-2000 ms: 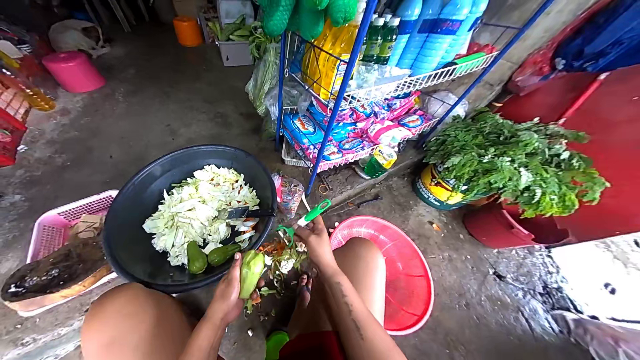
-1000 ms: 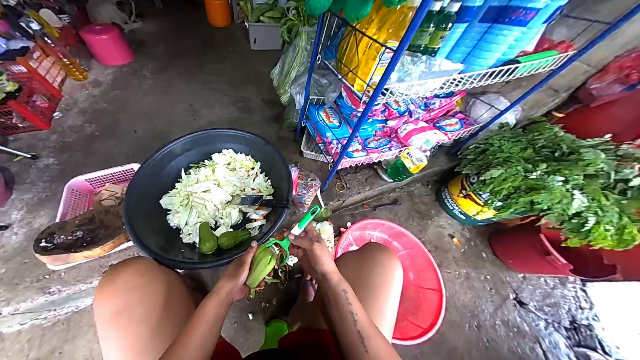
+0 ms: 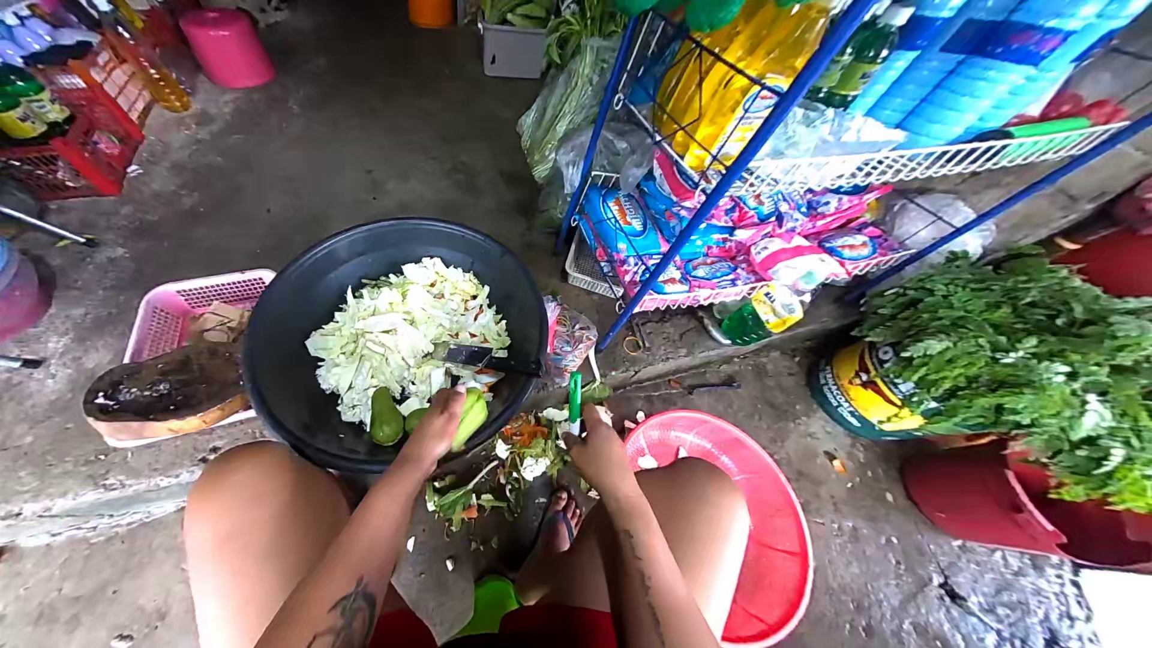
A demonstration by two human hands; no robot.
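My left hand point(image 3: 436, 427) holds a pale green, peeled chayote point(image 3: 472, 418) at the near right rim of a black basin point(image 3: 396, 236). Chopped cabbage point(image 3: 378, 333) is heaped inside this basin. A darker green chayote point(image 3: 386, 418) lies by its near wall, with another partly hidden behind my left hand. The dark blade of a knife point(image 3: 470, 355) rests over the cabbage, its handle toward the right rim. My right hand point(image 3: 596, 450), apart from the left, grips a green-handled peeler point(image 3: 574, 400) above the vegetable scraps.
Vegetable scraps point(image 3: 531, 454) lie on the floor between my feet and the basin. A red plastic basin point(image 3: 774, 531) is beside my right leg. At left are a pink basket point(image 3: 162, 319) and a wooden chopping board point(image 3: 166, 396). A blue-framed rack point(image 3: 711, 202) stands ahead, right of the black basin.
My hands have moved apart. The left has carried the chayote from beside the right hand to the black basin's rim; the peeler is now away from the chayote.
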